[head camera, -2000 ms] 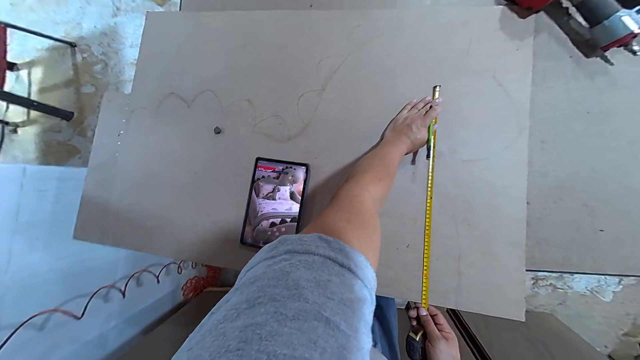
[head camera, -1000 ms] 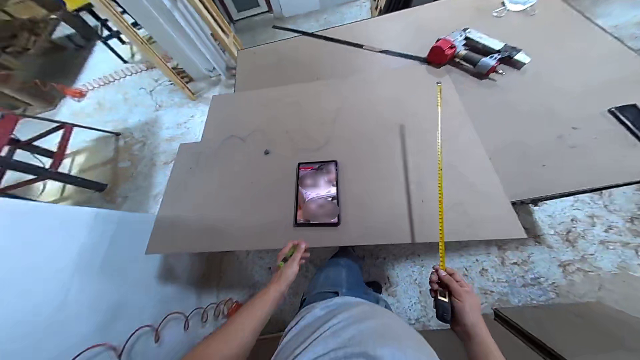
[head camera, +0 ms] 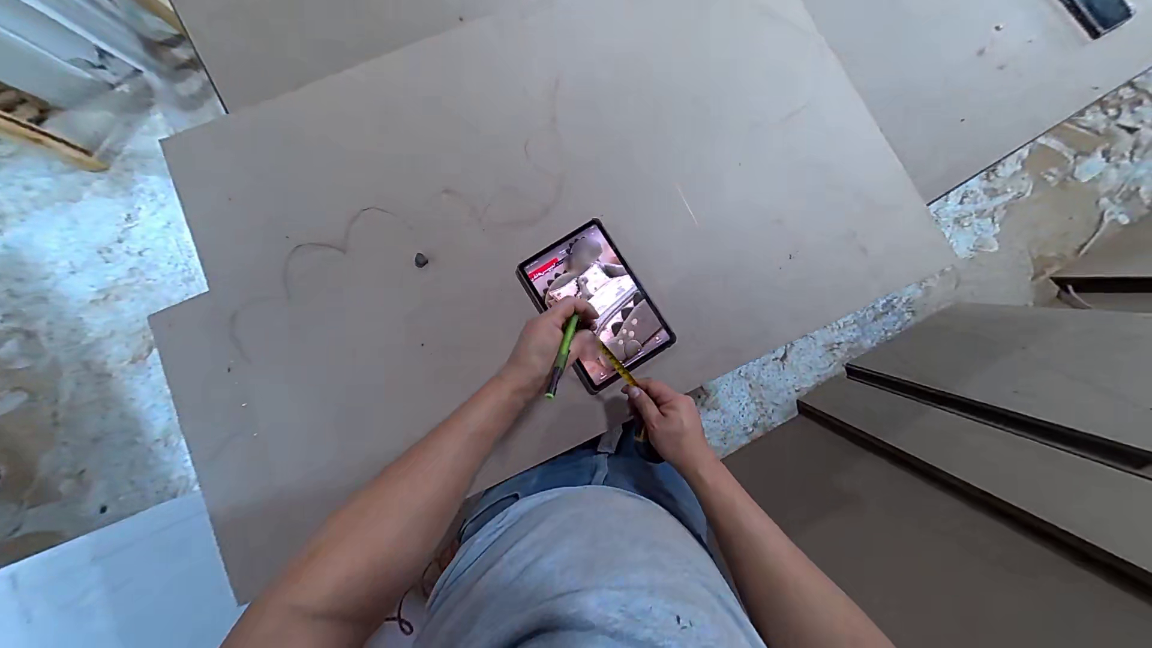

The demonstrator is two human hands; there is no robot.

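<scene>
My left hand [head camera: 545, 344] holds a green marker or pen [head camera: 564, 351], its dark end pointing down toward my body. That hand is over the lower left part of a tablet [head camera: 634, 310] in a dark case, which lies lit and tilted on a large brownish board [head camera: 378, 432]. In my right hand [head camera: 668, 419], just off the tablet's lower corner, is a tape measure [head camera: 644, 443], mostly covered by the fingers. Its yellow blade [head camera: 618, 364] sticks out a short way over the tablet, toward my left hand. Faint curved pencil-like lines mark the board.
A small dark lump [head camera: 421, 260] sits on the board, left of the tablet. Another sheet [head camera: 945, 81] lies beneath at the upper right, with a dark object [head camera: 1096, 13] on it. Dark-edged panels [head camera: 972, 450] stand at the lower right. Worn, stained floor shows around the boards.
The long tape blade, earlier stretched across the board, is now mostly drawn in. Both hands have come together at the tablet. The view has turned and tilted downward.
</scene>
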